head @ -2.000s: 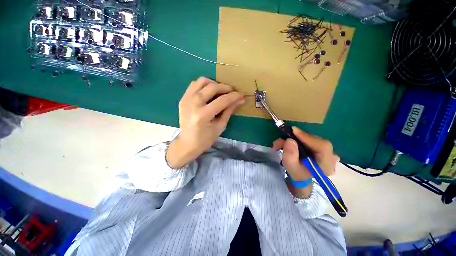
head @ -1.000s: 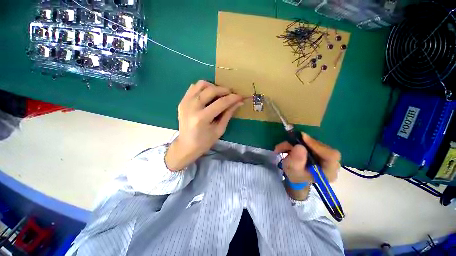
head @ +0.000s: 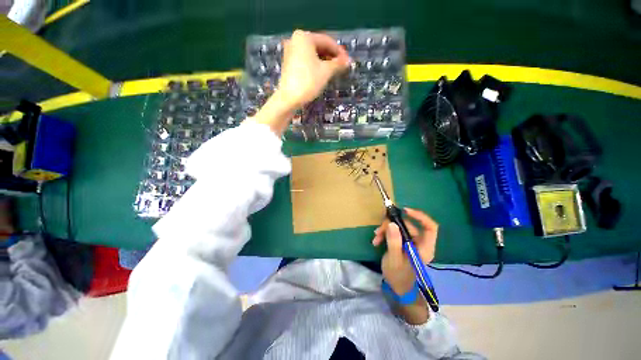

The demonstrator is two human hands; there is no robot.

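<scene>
My left hand (head: 309,69) is over the large clear blister tray (head: 365,130) behind the brown board, fingers bent together; whether it holds a module cannot be told. My right hand (head: 408,246) holds the soldering iron (head: 415,260), its tip over the right part of the brown work board (head: 323,211). Dark lead wires (head: 348,157) lie piled at the top of the board, with several small round heads (head: 376,152) beside them. The left blister tray (head: 151,190) holds rows of modules and is partly hidden by my left sleeve.
A black round-grilled fan (head: 443,123) and a blue soldering station (head: 497,184) stand on the right. Beside them are a yellow sponge tray (head: 559,210) and a black holder (head: 603,202). Another blue box (head: 53,148) stands at far left. A grey-clothed person (head: 31,288) shows at lower left.
My left hand has left the board and moved up over the rear tray. The module at the board's front is no longer seen there. The iron tip is now near the round heads. The view has widened.
</scene>
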